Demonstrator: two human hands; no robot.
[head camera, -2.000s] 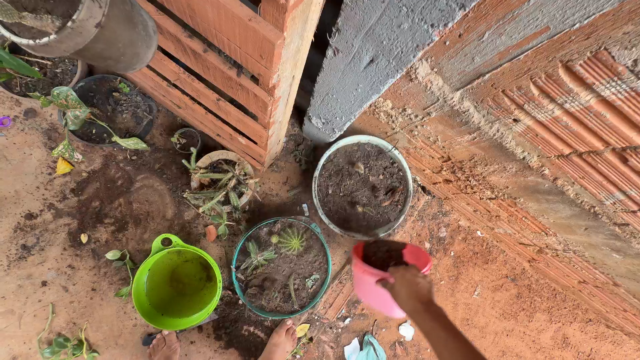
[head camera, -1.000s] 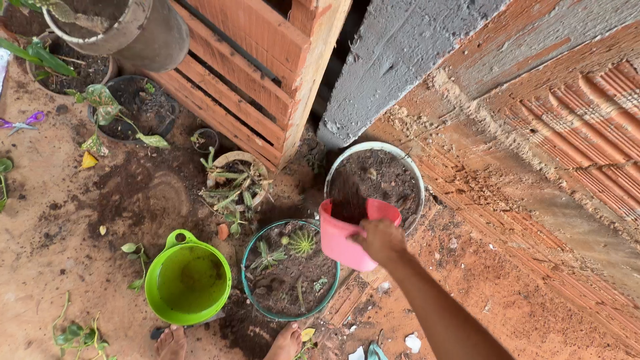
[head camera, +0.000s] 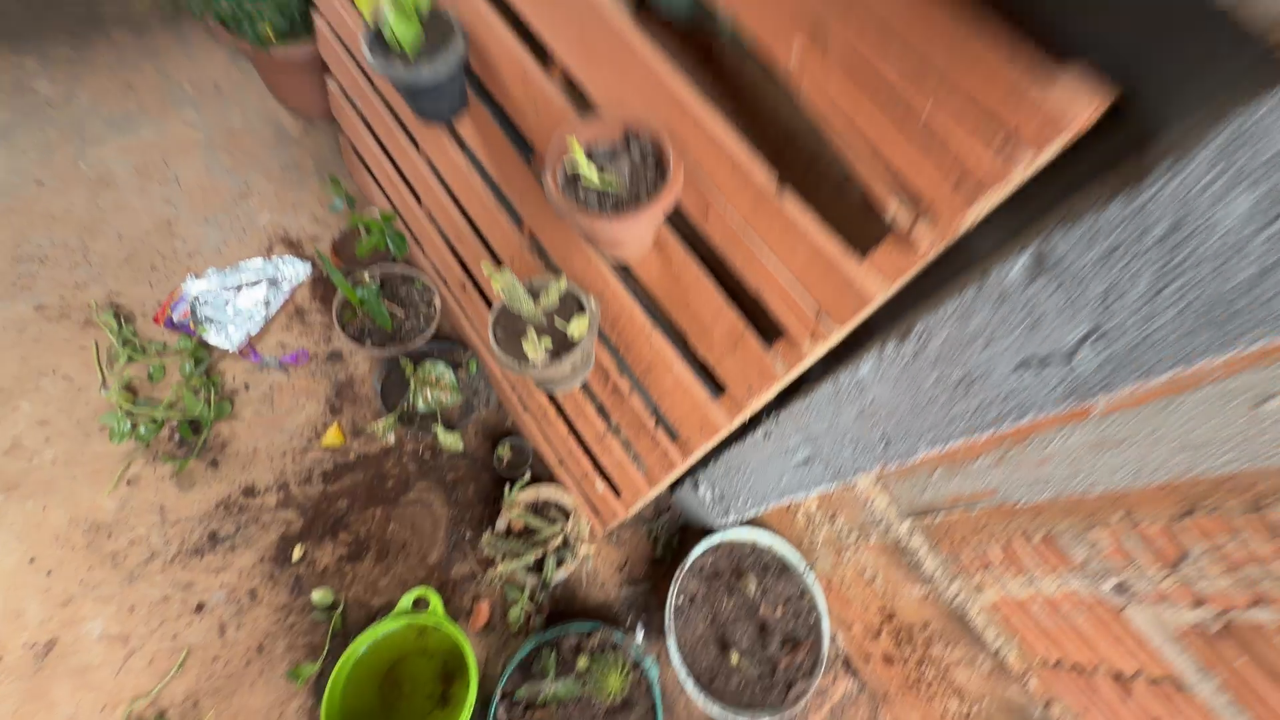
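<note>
Neither of my hands shows in the head view, and the pink container is out of sight too. At the bottom stands a white-rimmed pot full of soil (head camera: 748, 625). Left of it is a teal-rimmed pot with small succulents (head camera: 580, 675), cut off by the lower edge. A lime green bucket with a loop handle (head camera: 400, 665) sits further left. Between the bucket and the wooden slats, a potted cactus (head camera: 540, 535) spills over its rim. The picture is blurred.
A slatted wooden stand (head camera: 690, 300) holds a terracotta pot (head camera: 620, 190), a beige pot (head camera: 545, 335) and a dark pot (head camera: 420, 70). Cut greenery (head camera: 165, 395) and a silver foil packet (head camera: 245, 300) lie on the ground. A grey pillar (head camera: 980, 290) and brick wall (head camera: 1150, 600) bound the right.
The view has swung up over the wooden stand. My hand with the pink container, tipped at the white-rimmed pot a second ago, has left the picture.
</note>
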